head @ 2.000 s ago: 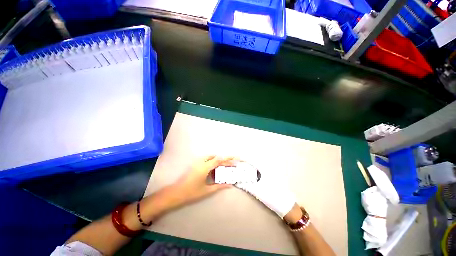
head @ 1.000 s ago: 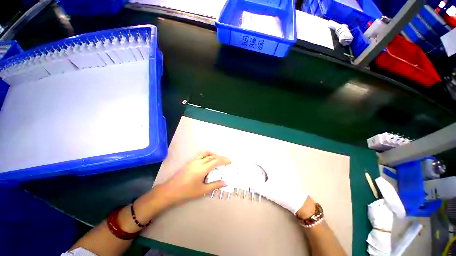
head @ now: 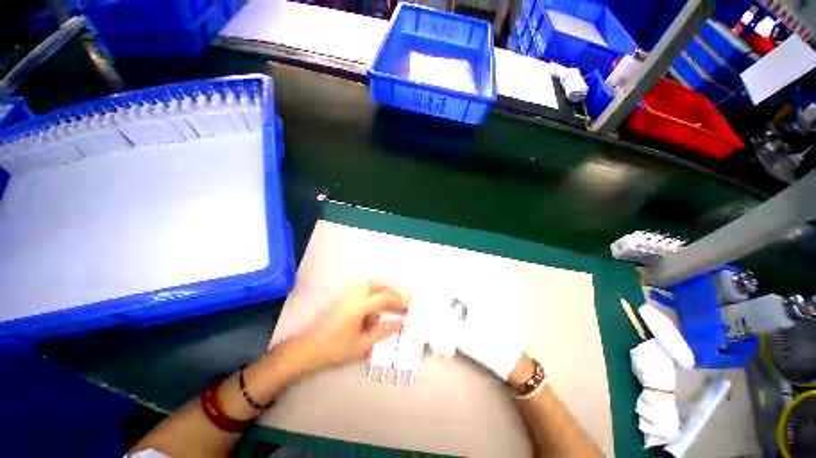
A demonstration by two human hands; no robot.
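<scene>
Several white plastic units (head: 391,355) lie side by side over the tan work sheet (head: 528,394), their thin pins pointing toward me. My bare left hand (head: 344,326), with a red bracelet at the wrist, is curled around the left side of the units. My gloved right hand (head: 465,331) is at their right side, blurred; whether its fingers hold a unit cannot be told against the white glove.
A blue tray (head: 279,215) at left has white units (head: 152,125) along its back edge. A blue bin (head: 434,103) stands beyond the belt. At right are a white cloth (head: 655,385), a thin stick (head: 633,318), bottles (head: 756,318) and more units (head: 649,244).
The units' pins have turned from pointing up, then partly hidden, to pointing toward me. The group held looks narrower and further left. The hands have shifted slightly left.
</scene>
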